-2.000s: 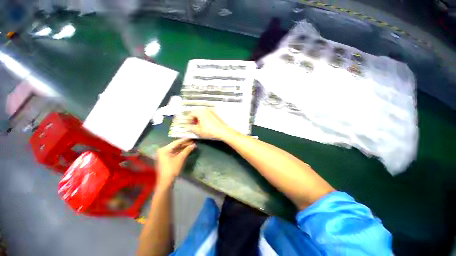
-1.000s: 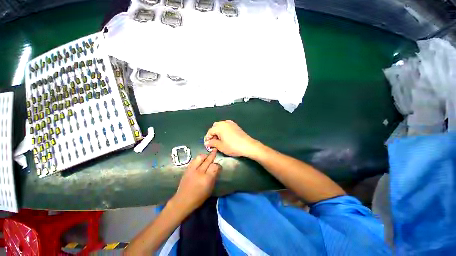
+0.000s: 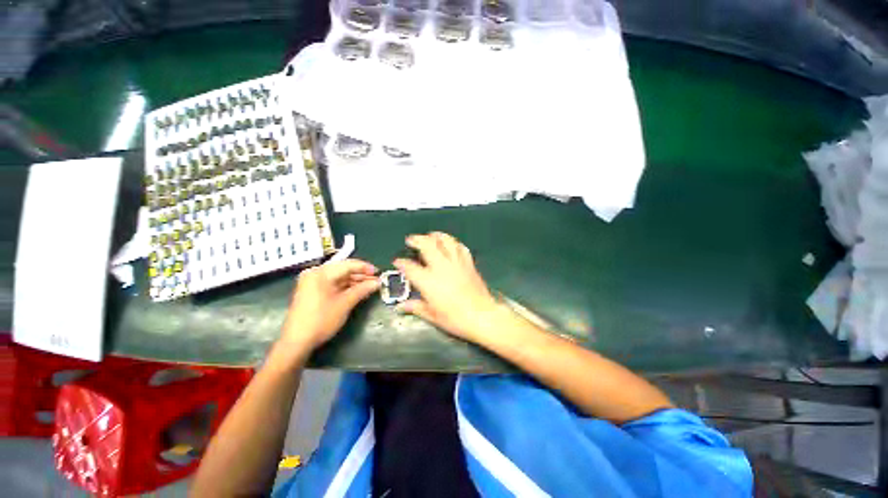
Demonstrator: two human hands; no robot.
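Note:
A watch case frame (image 3: 394, 287), a silver rounded-square ring with an open centre, is between my hands near the front edge of the green bench. My left hand (image 3: 329, 302) has its thumb and index finger pinched together at the frame's left side; whether a small insert part is between them is too small to tell. My right hand (image 3: 450, 289) is curved around the frame's right side, with fingers at its top and thumb at its bottom. The white parts board (image 3: 248, 233), with rows of tiny dark and yellow parts, lies to the left.
A smooth white spare board (image 3: 66, 253) lies far left. A white liner (image 3: 487, 126) covers part of a blister tray (image 3: 555, 12) holding frames at the back. White strips lie beside the parts board. Layered white trays (image 3: 857, 224) are far right. A red stool (image 3: 146, 418) stands below the bench's left.
The view has shifted left. The frame that lay alone on the bench left of my hands is now between them. My right hand's fingers have spread around it.

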